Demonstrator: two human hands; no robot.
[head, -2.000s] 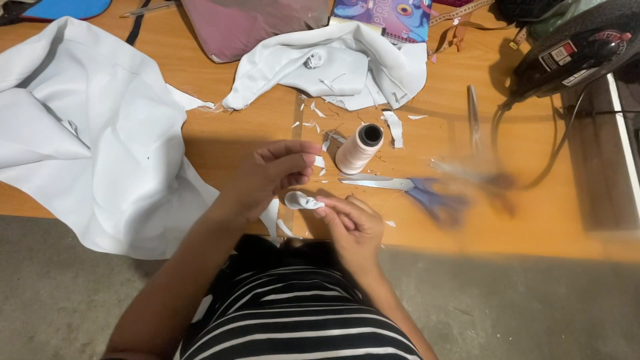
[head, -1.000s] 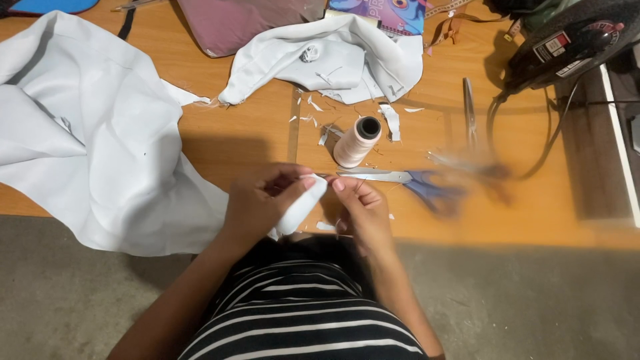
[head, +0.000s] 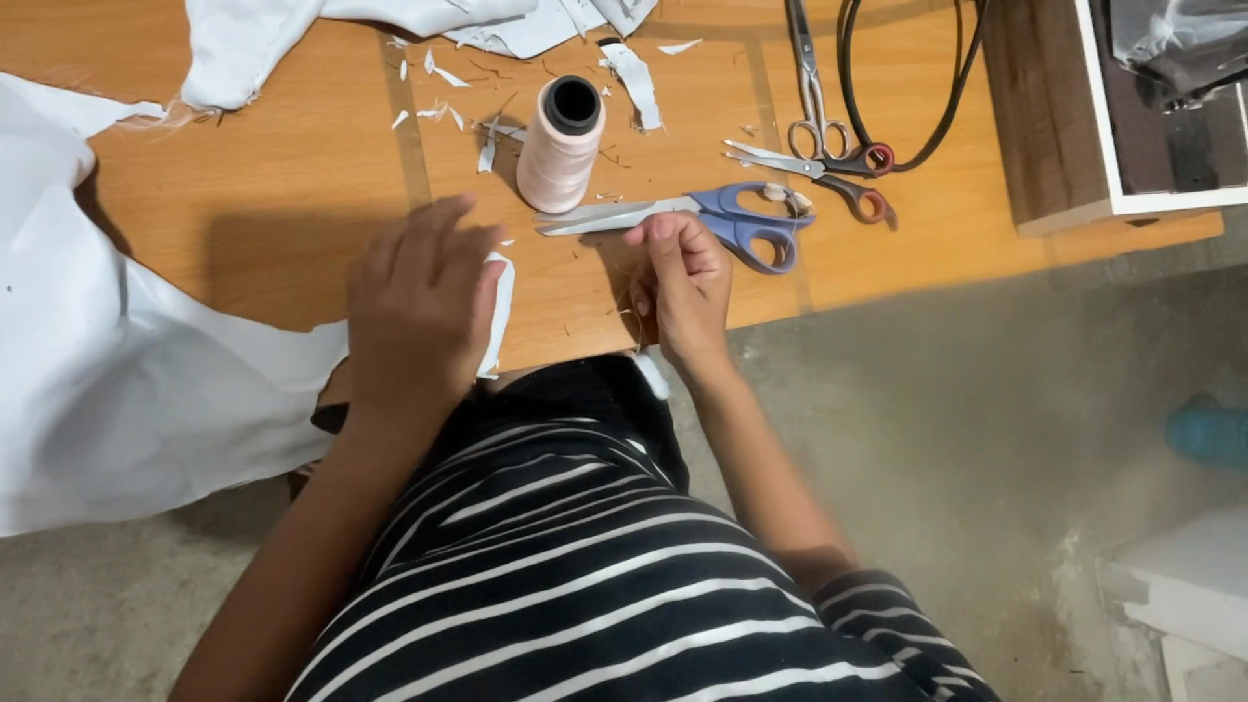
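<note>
My left hand [head: 424,302] is raised over the table's front edge, fingers apart and slightly blurred; nothing shows in it. A strip of white fabric [head: 499,312] lies just right of it. My right hand [head: 687,278] is pinched together beside the blue-handled scissors [head: 756,229]; a thin thread seems to hang from it. Below that hand, a small white piece [head: 651,376] is at the table edge against the dark clothing. A cone of pale pink thread [head: 561,151] stands between and beyond the hands, by the scissors' blade tips.
White fabric [head: 146,390] drapes over the table's left edge, and more white cloth [head: 507,24] lies at the back among scraps. Metal scissors [head: 805,68] and small scissors with red-lined handles [head: 848,174] lie at right. A black cable [head: 960,97] curves near a white-edged box [head: 1102,127].
My hands have moved apart; the white piece that was between them now shows below my right hand. The view has shifted downward and to the right.
</note>
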